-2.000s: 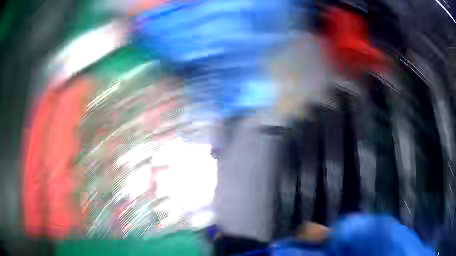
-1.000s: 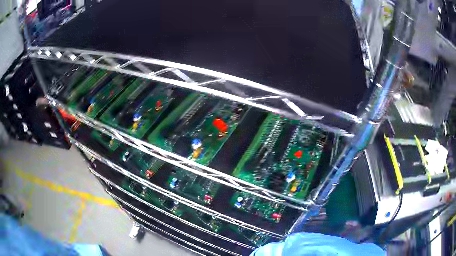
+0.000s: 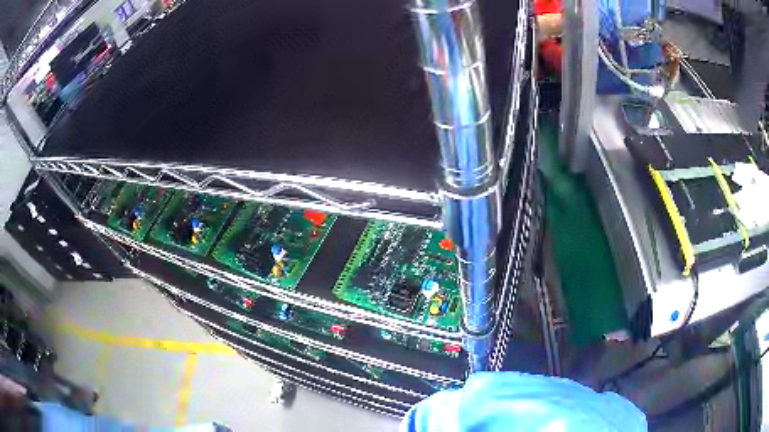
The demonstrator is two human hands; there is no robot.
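A wire rack with a chrome post (image 3: 466, 126) and a black top shelf (image 3: 253, 76) stands right in front of me. Green populated circuit boards (image 3: 403, 268) lie in a row on the shelf below the top one, with red, blue and yellow parts on them. More boards show on the level under that. A blue sleeve (image 3: 527, 405) is at the bottom edge against the post, and its hand is not visible. Another blue sleeve (image 3: 110, 418) is blurred at the bottom left. Neither of my hands can be made out.
A white conveyor machine (image 3: 708, 287) with yellow strips stands at the right. Green floor (image 3: 582, 253) runs between it and the rack. Grey floor with yellow lines (image 3: 152, 342) is at the lower left. A black perforated panel (image 3: 63, 232) is at the left.
The view has swung from a blurred bench to the rack. Since one second ago the post has shifted left and stands more upright in view, and more of the machine shows at the right.
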